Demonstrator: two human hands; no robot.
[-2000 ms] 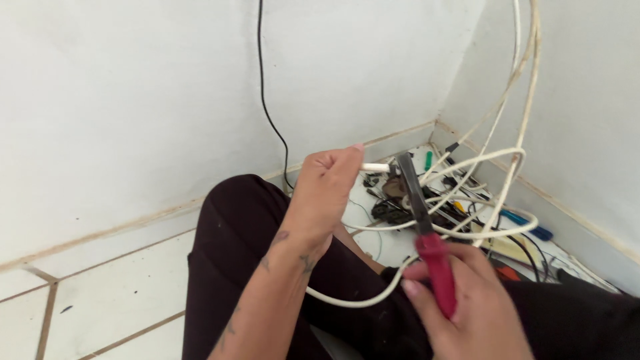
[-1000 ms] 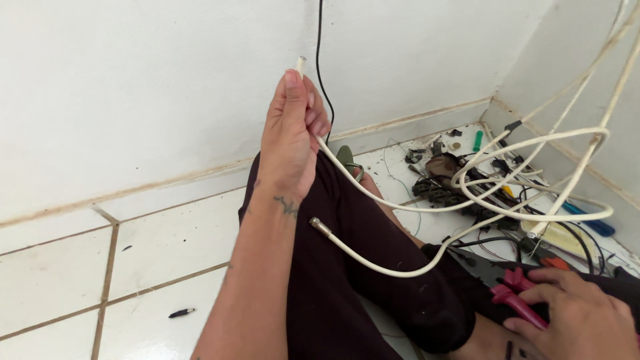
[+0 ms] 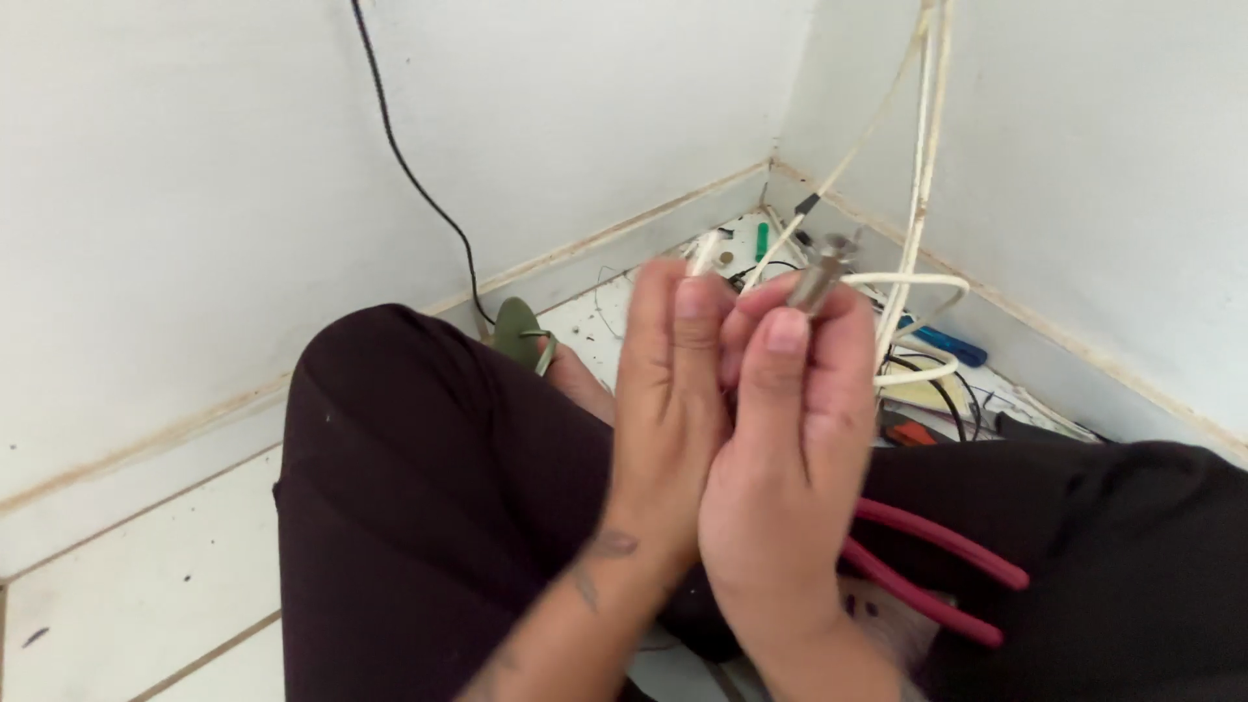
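Note:
Side by side in front of the lap, my left hand (image 3: 673, 390) pinches the end of a white coaxial cable (image 3: 704, 255) between thumb and fingers. Close against it, my right hand (image 3: 799, 419) grips a metal coaxial connector (image 3: 815, 285) between thumb and forefinger, its tip pointing up and blurred. Whether a cable runs from this connector is hidden by the hand. Pliers with red handles (image 3: 941, 556) lie at the lap behind my right wrist, their handles spread and their jaws hidden.
White cables (image 3: 926, 175) hang down the wall corner to looped cables and scraps on the tiles. A blue-handled tool (image 3: 941, 341), a green object (image 3: 762, 241) and an orange item (image 3: 909, 433) lie there. A black cable (image 3: 390, 136) hangs along the left wall; a green sandal (image 3: 515, 331) is below.
My right hand has let go of the red-handled pliers and come up beside my left hand, now holding a metal connector. My left hand still holds the white cable end.

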